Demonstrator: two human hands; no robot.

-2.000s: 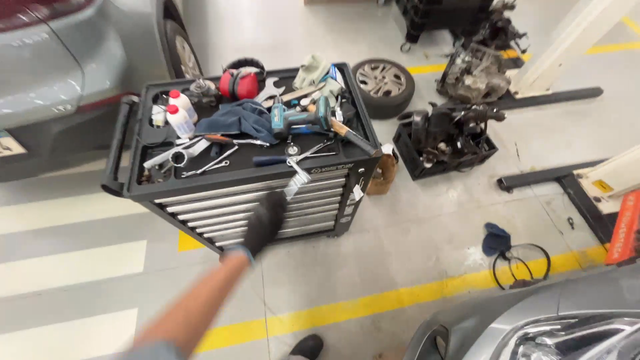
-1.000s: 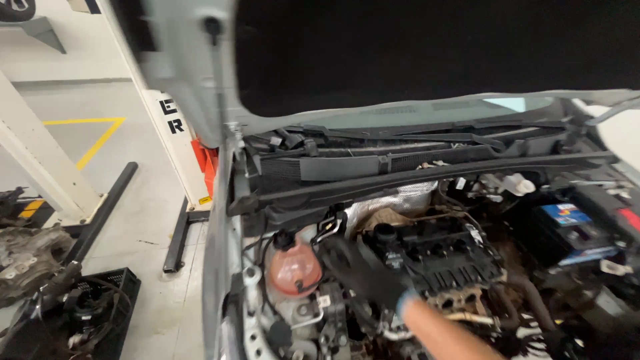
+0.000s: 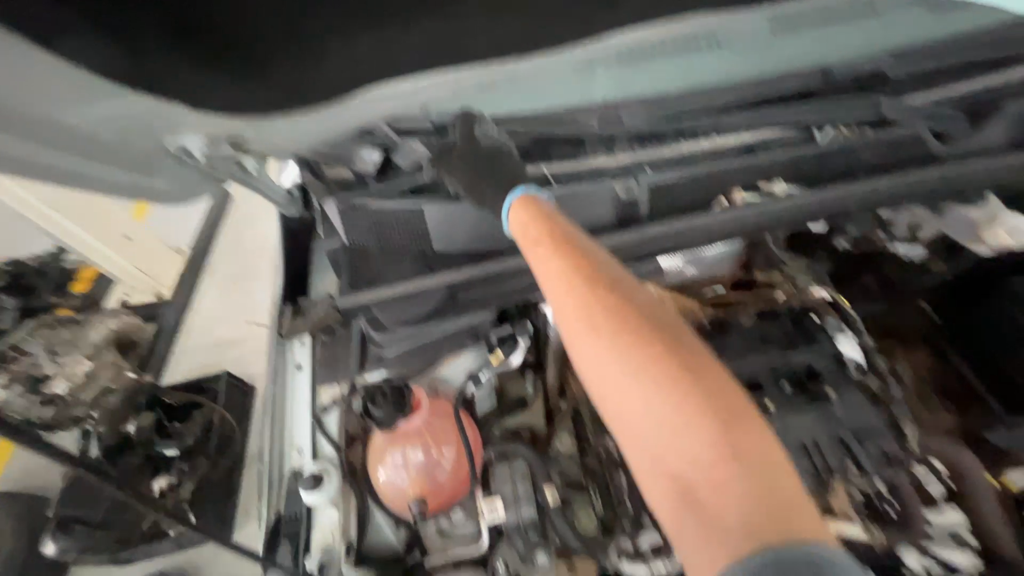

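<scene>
My right hand [image 3: 480, 164], in a dark glove with a light blue cuff, reaches over the engine bay to the rear cowl [image 3: 560, 204], just below the raised hood [image 3: 264, 128]. Its fingers look bent beside a small shiny part at the hood's left rear corner. Blur hides whether they grip anything. Nearer to me, left of my forearm, is a pinkish coolant reservoir [image 3: 424, 456] with a black cap [image 3: 384, 402]. The black engine cover [image 3: 800, 392] lies right of the forearm. My left hand is out of view.
The car's fender edge [image 3: 300, 400] runs along the left of the bay. Beyond it, a black crate [image 3: 224, 448] with mechanical parts and a greasy metal assembly [image 3: 72, 352] rest on the floor near a lift arm [image 3: 188, 280]. A long dark bar crosses the lower left.
My right hand has moved from beside the coolant reservoir to the rear cowl under the hood. The view has turned from the tool cart to the engine bay and come closer.
</scene>
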